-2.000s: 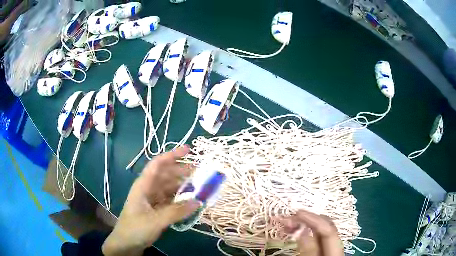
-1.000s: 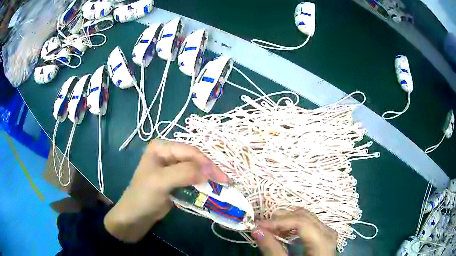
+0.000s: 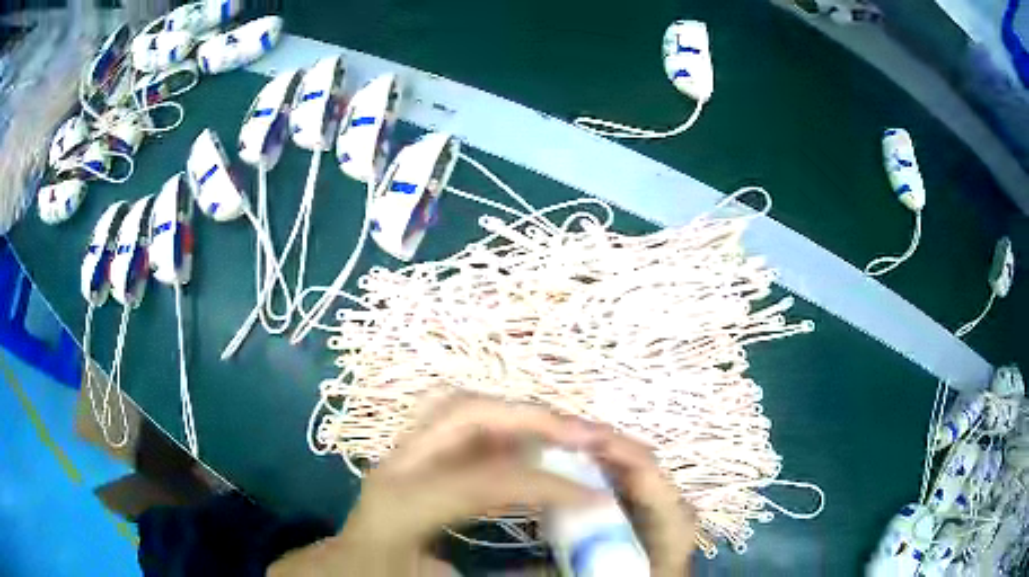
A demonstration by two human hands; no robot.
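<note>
My left hand (image 3: 451,479) is at the bottom centre, its fingers closed around a white housing (image 3: 595,530) with a blue mark. The housing is blurred, and its outer side shows. My right hand (image 3: 649,485) is wrapped around the far side of the same housing, partly hidden behind it. Both hands are in front of a large heap of pale cords (image 3: 553,327). Whether a cord is attached to the held housing, and whether it is open or covered, cannot be seen.
Several open white housings (image 3: 412,197) stand on edge at left, cords hanging. More units (image 3: 164,47) lie at upper left beside a clear plastic bag (image 3: 20,135). A metal rail (image 3: 632,186) borders the belt, which carries corded units (image 3: 688,59). Units (image 3: 959,496) are piled at right.
The open inside of the housing, with its blue battery and red wires, no longer shows; the white outside does. My right hand has moved up around it. The camera view has shifted slightly.
</note>
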